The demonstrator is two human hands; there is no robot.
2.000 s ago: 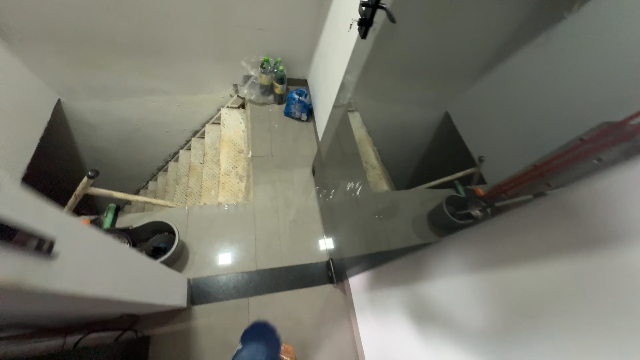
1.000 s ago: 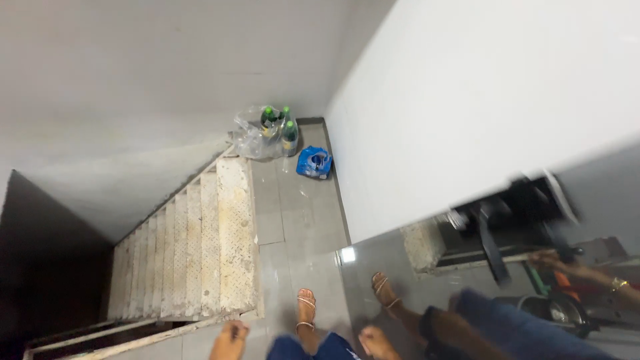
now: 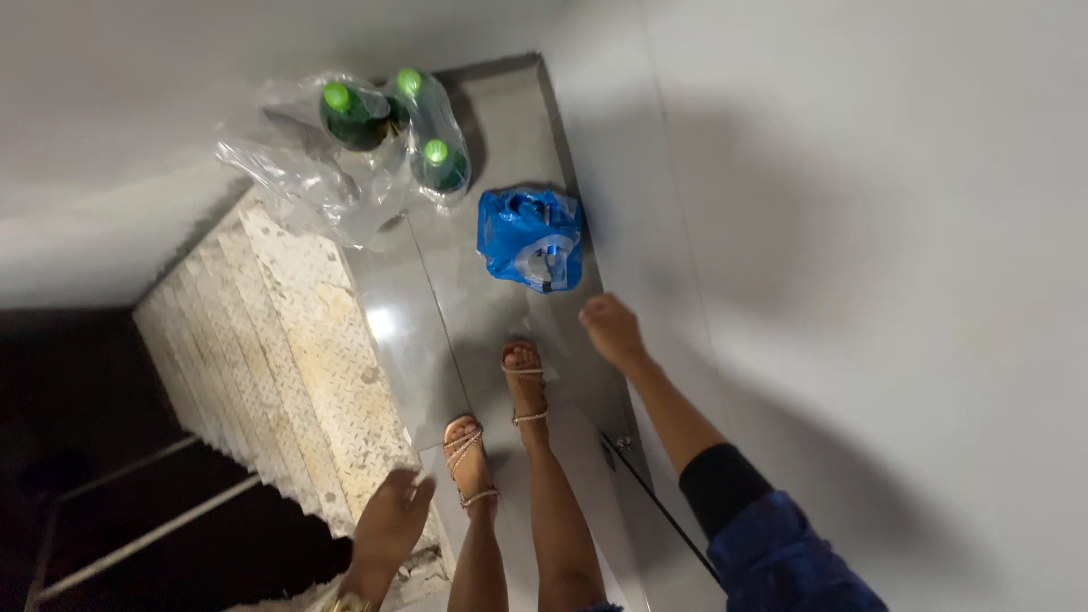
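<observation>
My left hand (image 3: 393, 518) hangs over the top edge of the stairs with nothing in it, fingers slightly bent and the thumb apart. My right hand (image 3: 612, 328), its fingers curled in, is out in front by the right wall, just below a blue plastic bag (image 3: 514, 238) as seen here; I see nothing in it. The blue bag sits on the tiled floor against the wall. Beyond it, in the corner, green-capped plastic bottles (image 3: 438, 170) stand in and beside a clear plastic bag (image 3: 340, 191). Neither hand touches the bags.
A staircase with worn tread-plate steps (image 3: 314, 331) drops away on the left into a dark opening. A pale rail (image 3: 153, 537) crosses that opening. My sandalled feet stand on the narrow tiled landing (image 3: 408, 340). The right wall (image 3: 850, 212) borders it, with a dark door edge (image 3: 663, 507) low down.
I have moved forward along the landing, so the bags and bottles are closer. My right hand has come forward toward the blue bag. The glossy door seen earlier has mostly left the view.
</observation>
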